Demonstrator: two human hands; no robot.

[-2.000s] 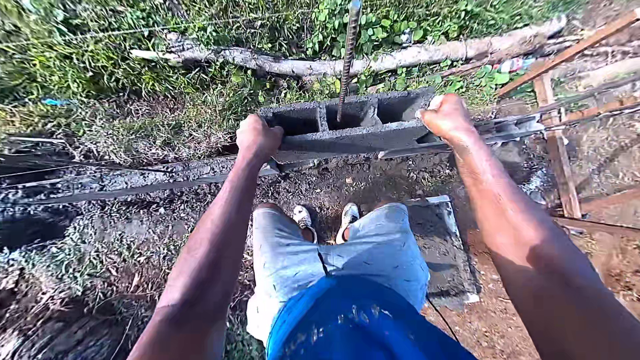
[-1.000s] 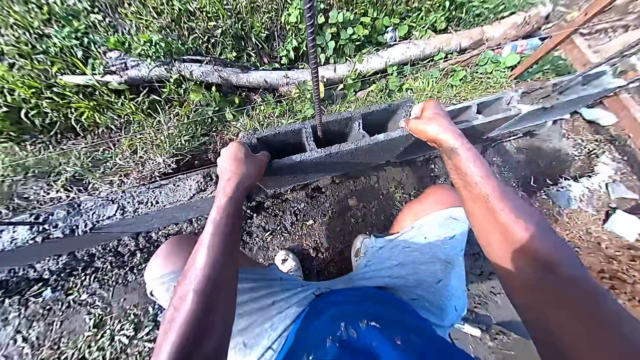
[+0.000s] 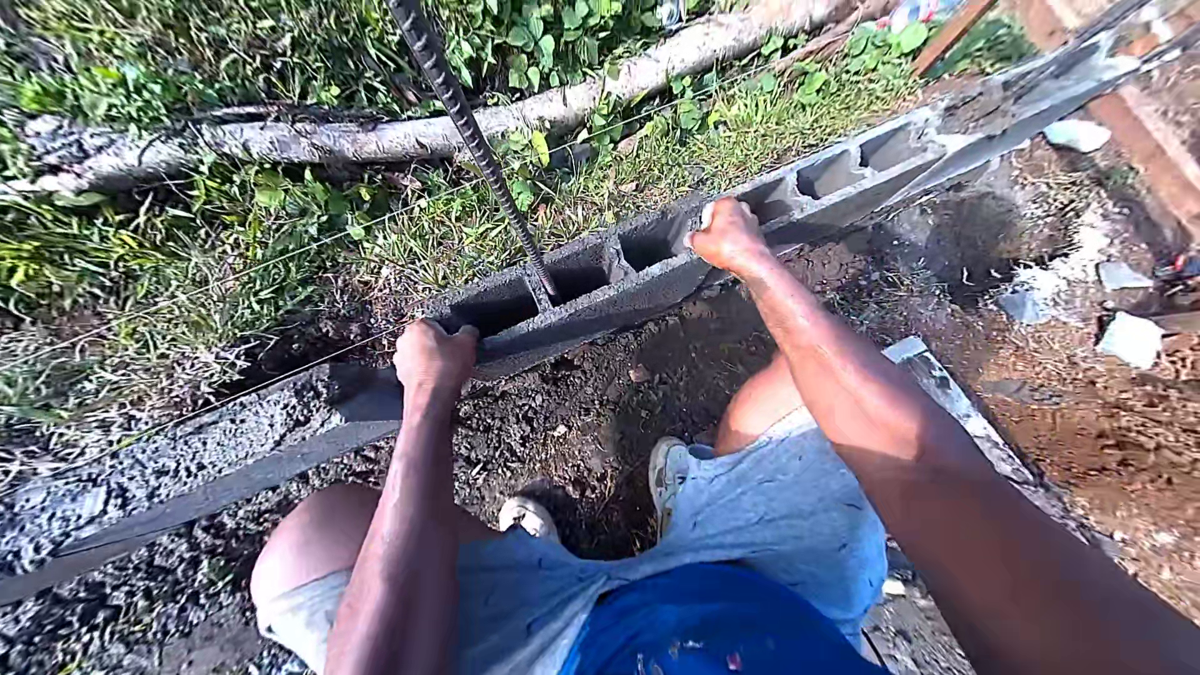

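A grey hollow concrete block [image 3: 595, 305] sits in line with the wall, its open cells facing up. My left hand [image 3: 434, 356] grips its left end, thumb over the rim. At its right end my right hand [image 3: 727, 234] is closed on the end web, beside the neighbouring block [image 3: 844, 178]. A ribbed steel rebar [image 3: 478, 150] slants down into the block near its middle web. Left of the block runs the rough mortar-covered footing [image 3: 216, 450]. Whether the block's underside touches the footing is hidden.
A thin string line [image 3: 281, 258] runs above the wall. Behind it a pale log [image 3: 422, 136] lies in grass. Wooden boards [image 3: 1139, 141] stand at the upper right. A mortar-stained board [image 3: 970, 412] lies right of my knee, near white broken pieces [image 3: 1132, 339].
The block, held in both hands, has come down along the rebar into line with the neighbouring block. My body has crouched, with the knees spread. The view is closer to the wall.
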